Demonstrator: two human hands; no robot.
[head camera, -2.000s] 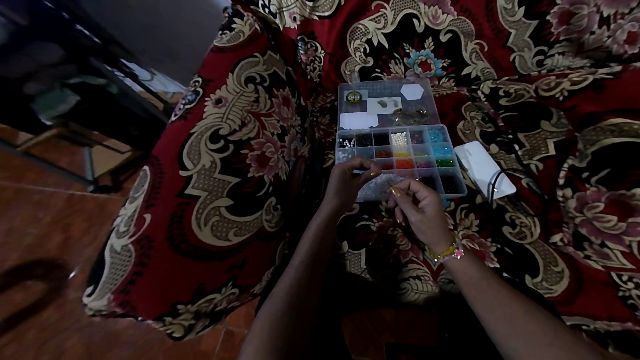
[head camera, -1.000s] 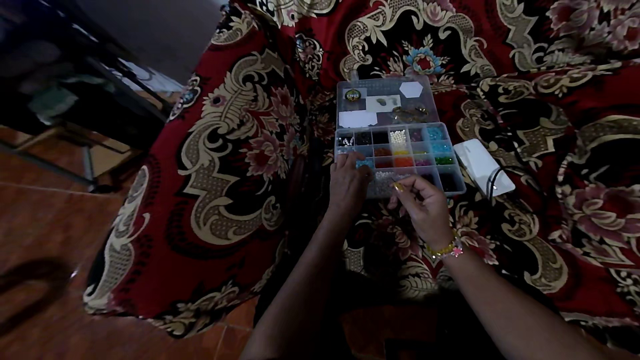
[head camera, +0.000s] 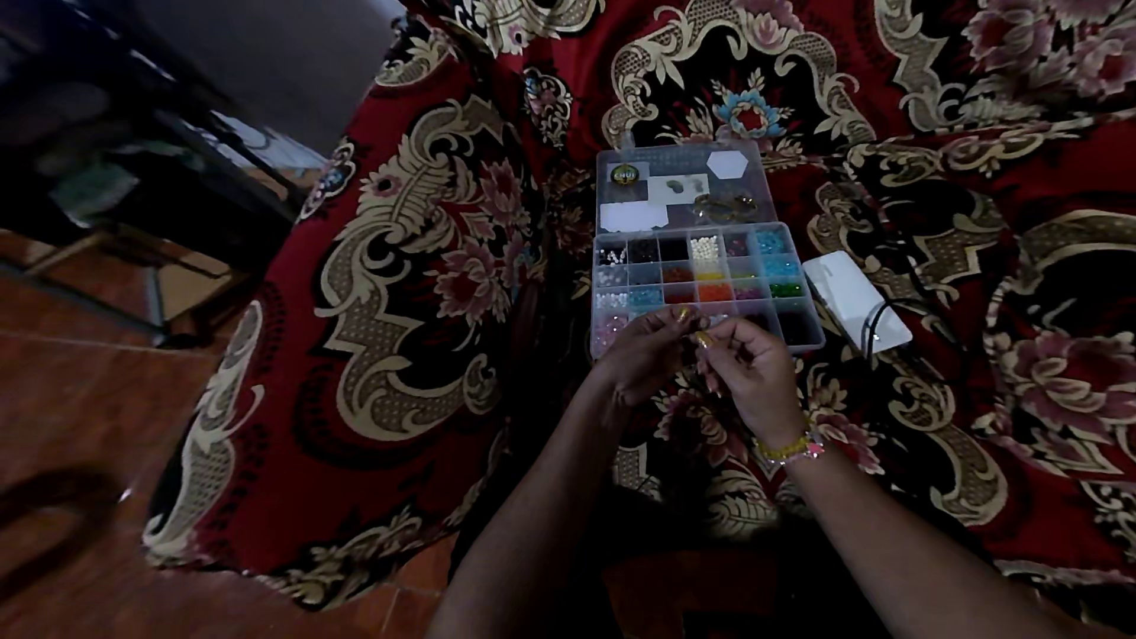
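Observation:
A clear plastic compartment box (head camera: 707, 232) lies with its lid back, holding beads sorted by colour: white, blue, orange, green, pink and dark. Over its front edge, my left hand (head camera: 646, 353) and my right hand (head camera: 751, 371) meet with their fingertips nearly touching. Thumb and forefinger are pinched on both hands; whatever small thing lies between them is too small to make out. Around my right wrist is a yellow beaded bracelet (head camera: 786, 451) with a pink charm. The front middle compartments are partly hidden behind my fingers.
Right of the box lies a white rectangular object (head camera: 854, 300) with a black cord (head camera: 879, 321) across its end. White cards and other small items rest in the open lid (head camera: 685, 186). A red floral cloth (head camera: 417, 293) spreads beneath everything. A metal-framed stand (head camera: 106, 257) is at far left.
My left hand was over the box's left front compartments one second ago and has moved right, to my right hand. My right hand has stayed near the front edge.

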